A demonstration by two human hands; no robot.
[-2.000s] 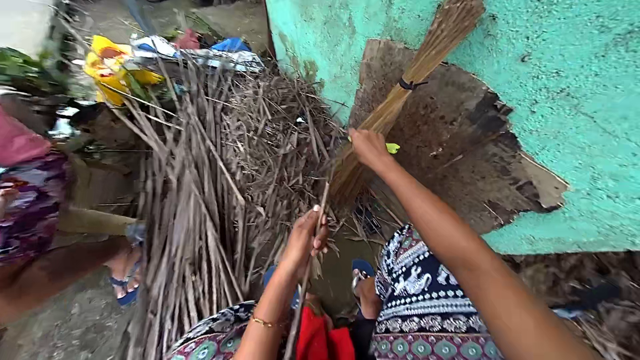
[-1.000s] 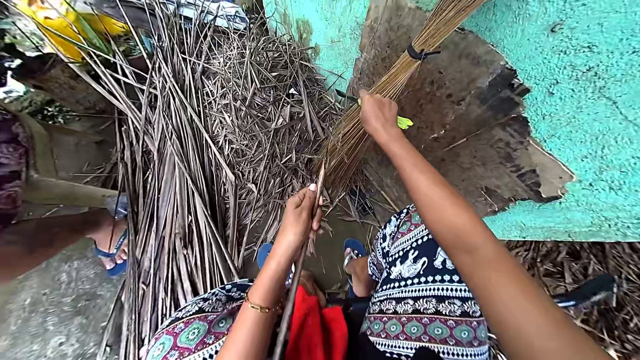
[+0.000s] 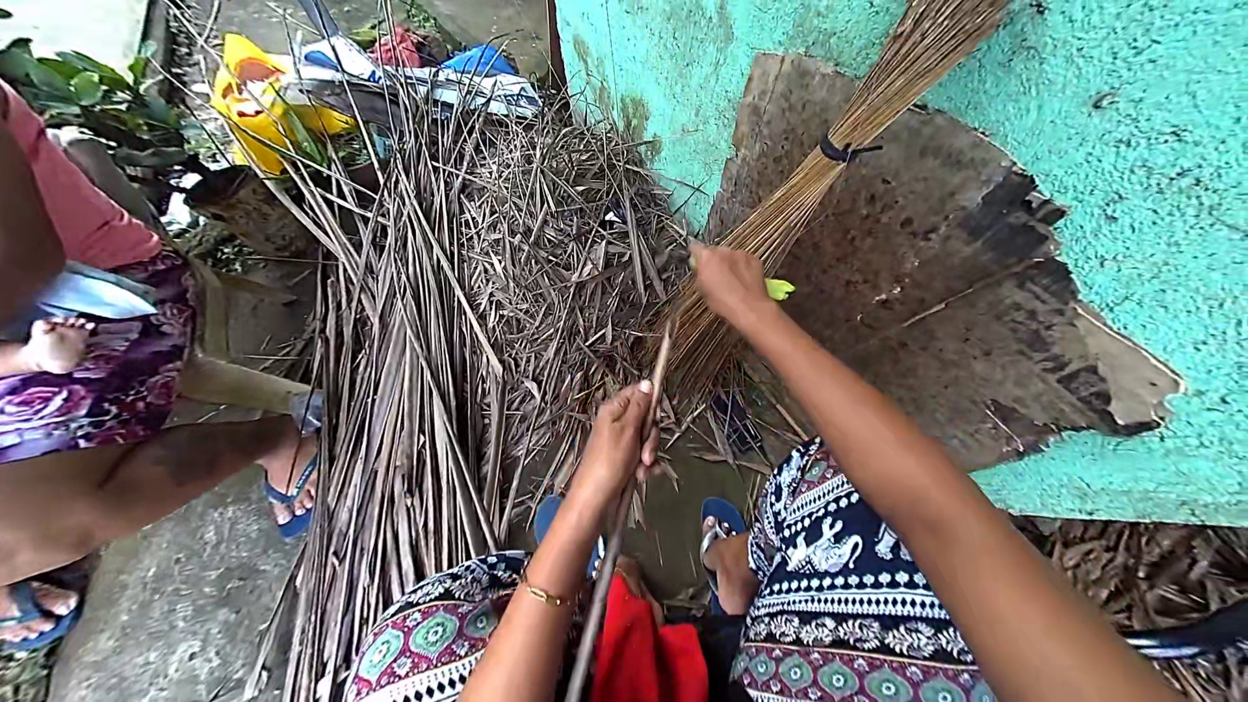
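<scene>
My left hand [image 3: 624, 434] is closed around a long dried palm leaf strip [image 3: 604, 585], which runs from my lap up past my fingers. Up and to the right, my right hand [image 3: 729, 281] is closed on a tool whose bright yellow-green handle end [image 3: 779, 290] sticks out beside the wrist; its blade is too blurred to make out. The strip's tip lies just below that hand. Behind my right hand a bundle of thin brown midribs [image 3: 829, 185], tied with a black band [image 3: 838, 149], leans diagonally against a brown sheet.
Long dried fronds [image 3: 390, 390] lie left of a heap of leaf scraps [image 3: 565, 263]. A torn brown sheet [image 3: 936, 253] leans on the turquoise wall [image 3: 1160, 175]. At the left sits another person [image 3: 88, 390] with a child's foot on the lap. A yellow bag [image 3: 258, 107] lies behind.
My right hand has moved slightly back from the strip's tip since the last frame, while my left hand still holds the strip. The view has shifted left, showing more of the other person.
</scene>
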